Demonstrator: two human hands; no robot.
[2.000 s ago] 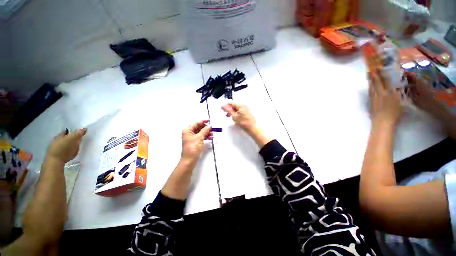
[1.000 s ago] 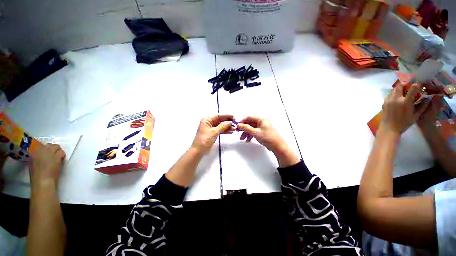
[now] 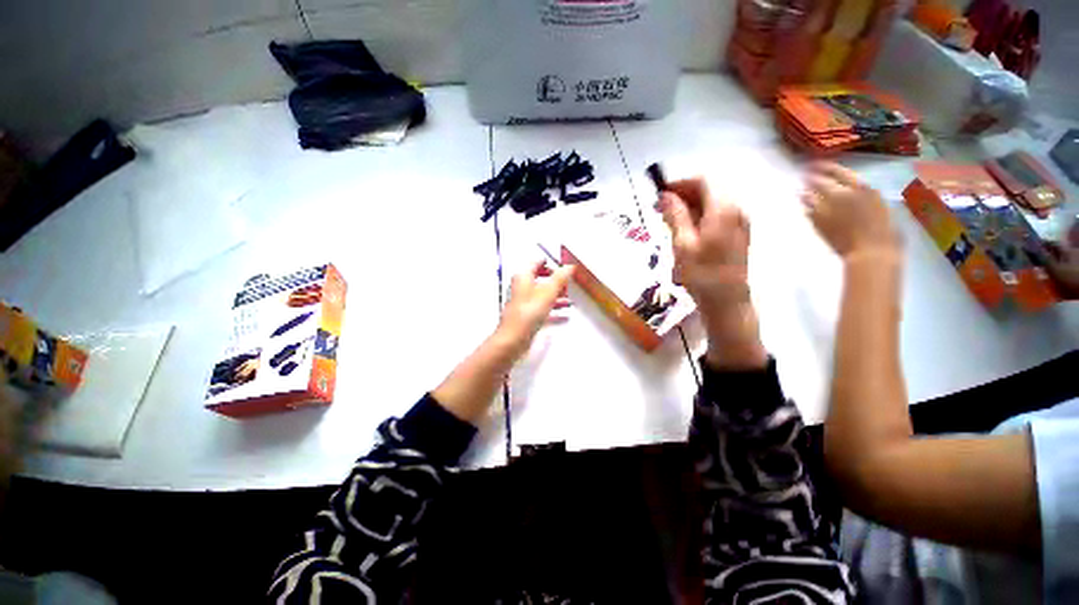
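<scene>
A white and orange printed box (image 3: 627, 266) lies tilted on the table in front of me. My left hand (image 3: 535, 298) is at its near left corner, fingers on a raised flap. My right hand (image 3: 708, 236) is raised over the box's right side, with a small black hang tab (image 3: 657, 176) between thumb and fingers. A loose pile of hang tabs (image 3: 538, 186) lies just beyond the box. Another printed box (image 3: 275, 343) stands at the left.
A grey-white container (image 3: 574, 65) and black bag (image 3: 349, 95) stand at the back. A neighbour's arm (image 3: 866, 343) reaches in at right, near an orange box (image 3: 988, 236) and stacked orange cartons (image 3: 847, 118). Clear bags (image 3: 101, 396) lie left.
A printed box now lies in front of me. My hands have parted; the right has moved right and up with a hang tab. The right neighbour's hand has moved left.
</scene>
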